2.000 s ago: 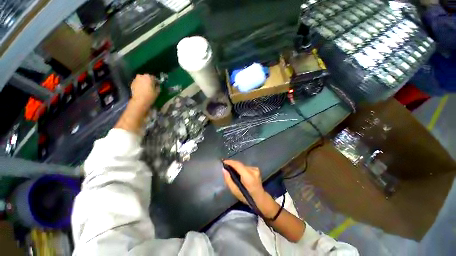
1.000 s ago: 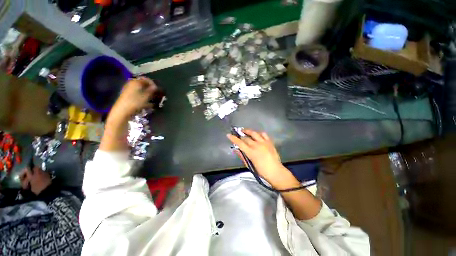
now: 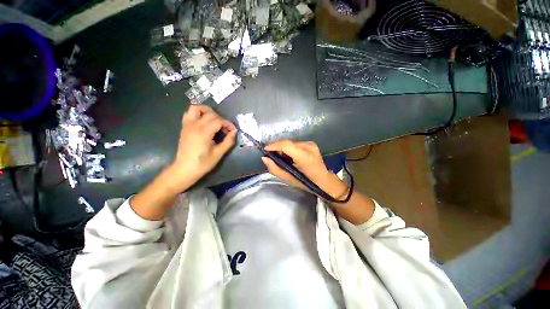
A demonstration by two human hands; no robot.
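A small silver-white circuit board module [image 3: 248,126] lies on the dark bench top in front of me. My right hand [image 3: 303,162] holds a black pen-like soldering iron [image 3: 291,171], its thin tip at the module and its cord looped at my wrist. My left hand [image 3: 204,140] is at the module's left side, thumb and fingertips together; whether they pinch a small part cannot be seen. A heap of modules [image 3: 225,84] lies behind, and a loose heap of narrow silvery pieces [image 3: 74,127] lies at the left.
A purple-rimmed container [image 3: 45,72] and a yellow item [image 3: 18,148] stand at the far left. Thin solder strands lie on a green mat [image 3: 464,81] at the right, before a round wire guard [image 3: 416,27]. An open cardboard box [image 3: 473,187] is on the floor at right.
My left hand has moved from the heap of narrow pieces to the module in front of me. My right hand now holds the iron's tip at that module. The view has shifted closer to the bench.
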